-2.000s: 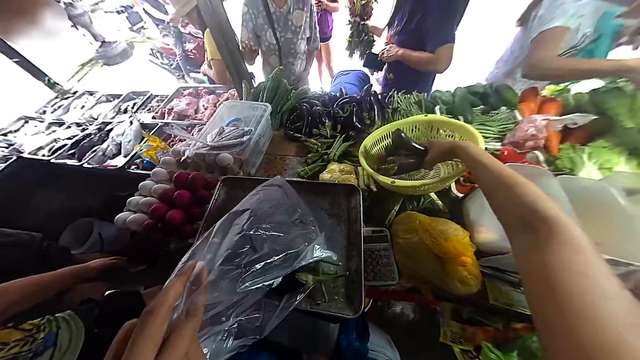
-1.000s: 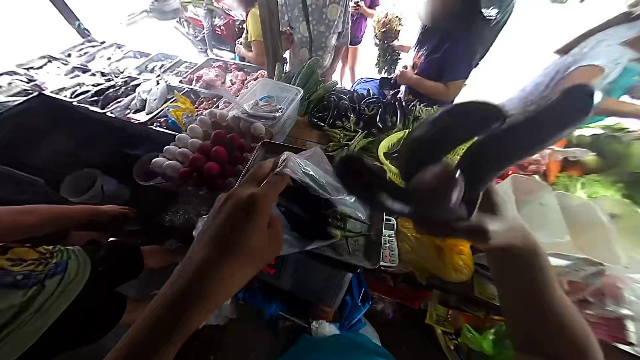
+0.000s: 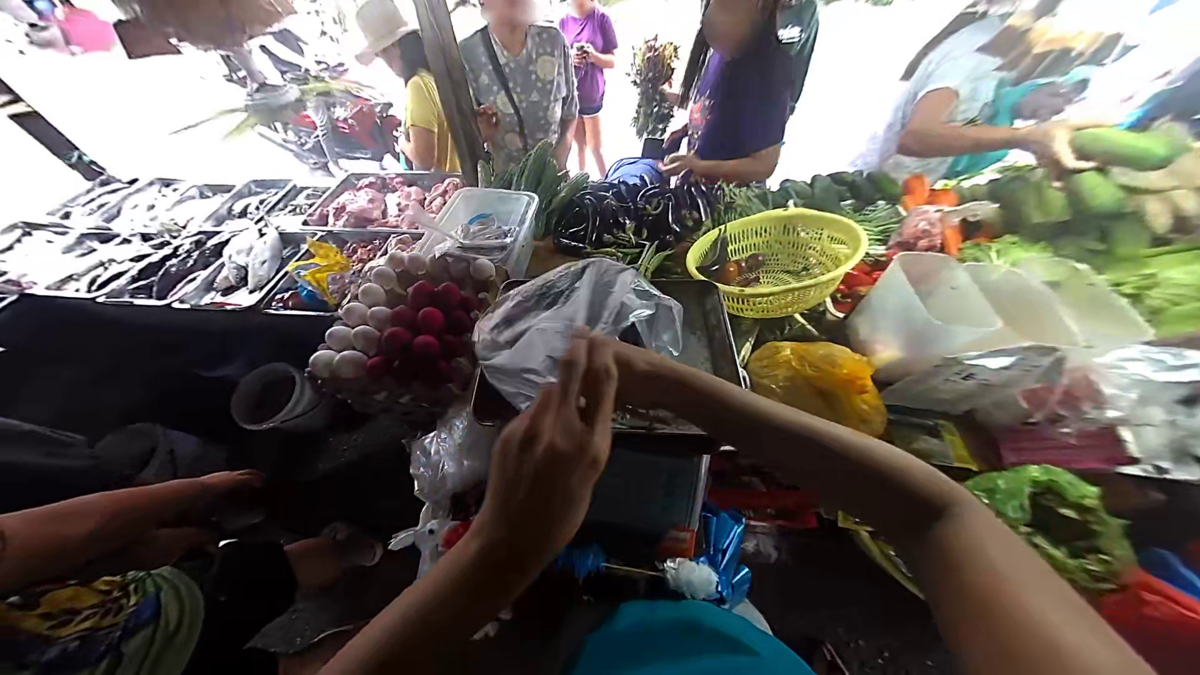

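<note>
A clear plastic bag [image 3: 553,314] lies over the left part of a metal tray [image 3: 698,328]. My left hand [image 3: 553,450] is at the bag's near edge, its fingers blurred. Behind it, my right hand [image 3: 623,370] reaches in at the same edge, its fingers mostly hidden, so its grip does not show. Dark shapes show faintly under the plastic at the right. Behind the tray's right side stands a yellow-green plastic basket [image 3: 778,262] with a few small dark items inside.
White and dark red eggs [image 3: 412,323] are stacked left of the tray. Eggplants [image 3: 633,216] lie behind it, and a yellow plastic bag [image 3: 816,380] is at its right. Fish trays [image 3: 178,253] stretch to the far left. Several people stand beyond the stall, and another person's arm [image 3: 122,516] is at lower left.
The dark eggplants my right hand held one second ago are out of it. That hand has moved left to the clear bag, beside my left hand.
</note>
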